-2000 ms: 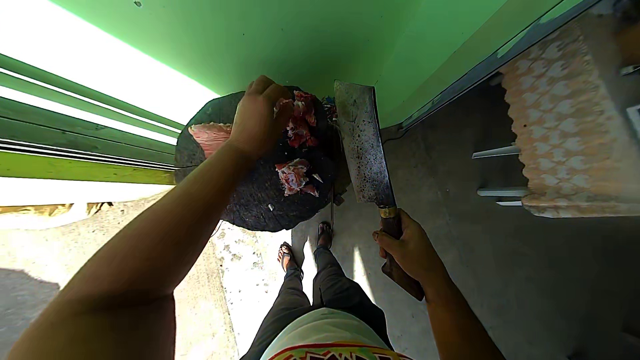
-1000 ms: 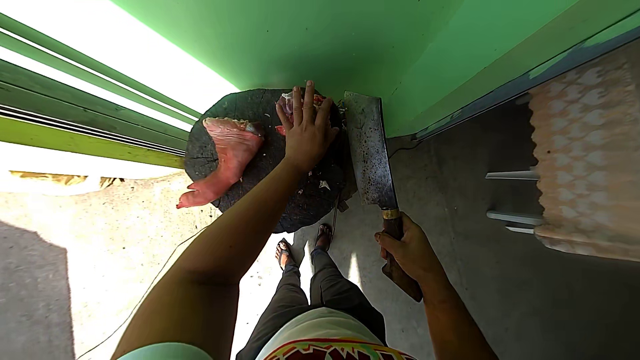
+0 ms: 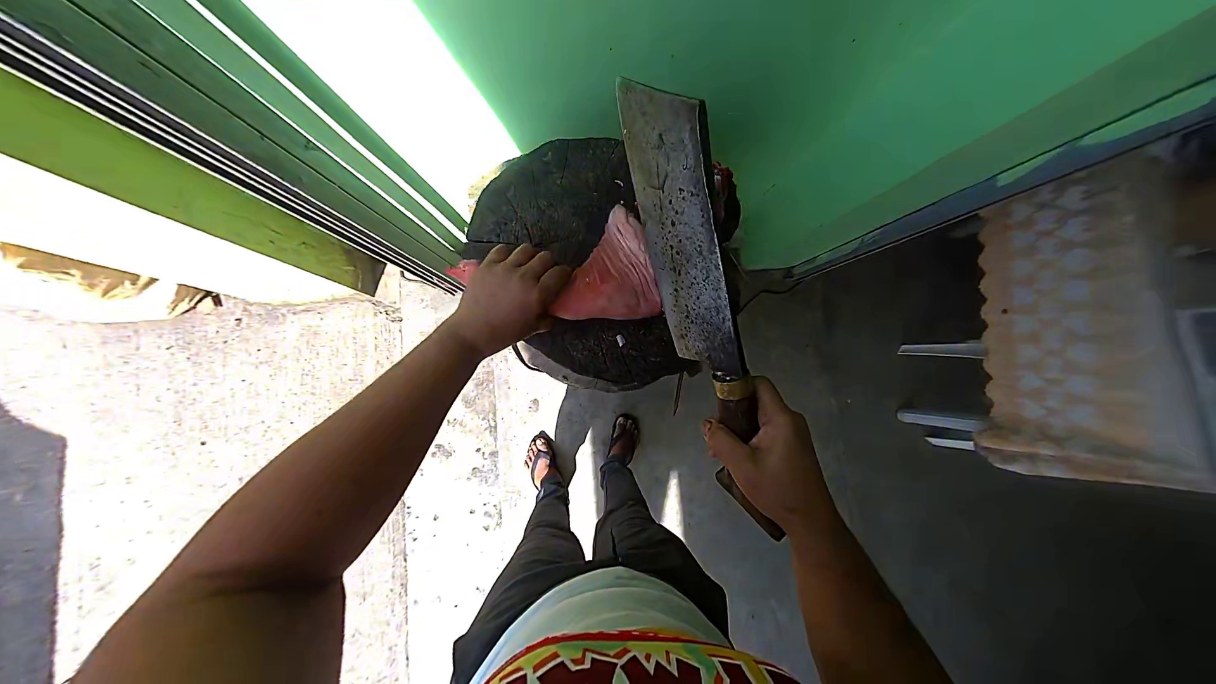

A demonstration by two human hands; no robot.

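Note:
My left hand [image 3: 513, 296] grips the narrow end of a pink piece of raw meat [image 3: 617, 275], which lies across a round, dark wooden chopping block [image 3: 551, 195]. In my right hand [image 3: 771, 456] is the wooden handle of a large cleaver. The broad, speckled cleaver blade [image 3: 676, 223] is over the right part of the block, beside the wide end of the meat, and hides part of the block. Whether the blade touches the meat cannot be told. A little red meat [image 3: 724, 182] shows past the blade at the block's right edge.
A green wall [image 3: 855, 114] rises right behind the block, and a green slatted frame [image 3: 237, 180] runs along the left. At the right stands a table with a patterned, scalloped cloth [image 3: 1064, 332]. My sandalled feet [image 3: 624, 439] are on the concrete floor just below the block.
My left hand has left the cut pieces at the block's right and taken hold of the pink piece's narrow end. That piece has moved right from the left side. The cleaver is now over the block.

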